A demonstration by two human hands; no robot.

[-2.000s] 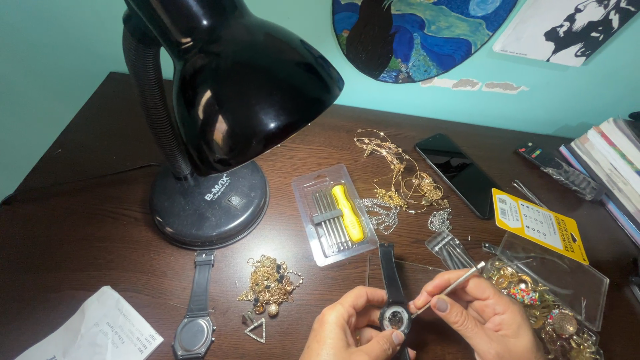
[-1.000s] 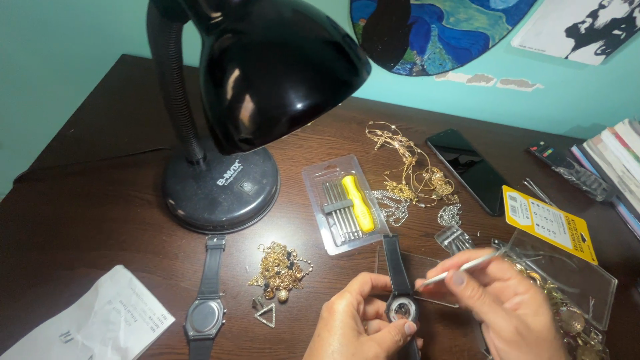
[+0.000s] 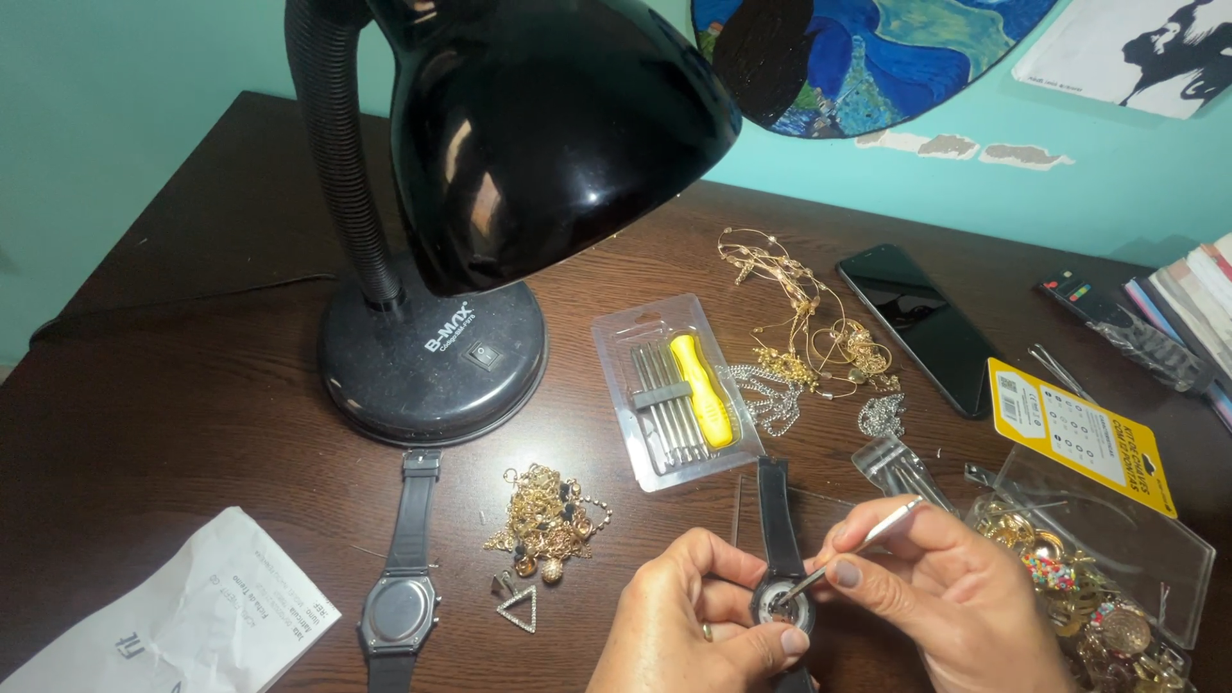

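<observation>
My left hand [image 3: 688, 616] grips a black wristwatch [image 3: 776, 520] by its case, strap running up and down, at the lower middle. The round case back is off or open, and inner parts show. In my right hand [image 3: 948, 592] is a thin metal tool [image 3: 881, 529] with a pale end, held between thumb and fingers. Its tip touches the inside of the watch case. A second black watch [image 3: 400, 608] lies face down near the lamp. A clear plastic tray [image 3: 630, 385] above my hands holds several metal driver bits [image 3: 672, 409] and a yellow screwdriver handle [image 3: 702, 390].
A black desk lamp [image 3: 433, 385] stands at the left. Jewellery chains [image 3: 544, 520] and a triangle pendant [image 3: 518, 608] lie mid-table; more gold chains [image 3: 799, 327], a phone [image 3: 914, 327] and a yellow card [image 3: 1078, 433] lie right. A clear box [image 3: 1179, 577] holds jewellery. Paper [image 3: 183, 616] lies lower left.
The tool in my right hand has tilted and its tip now reaches into the open watch. My left hand keeps hold of the watch. The view has shifted a little.
</observation>
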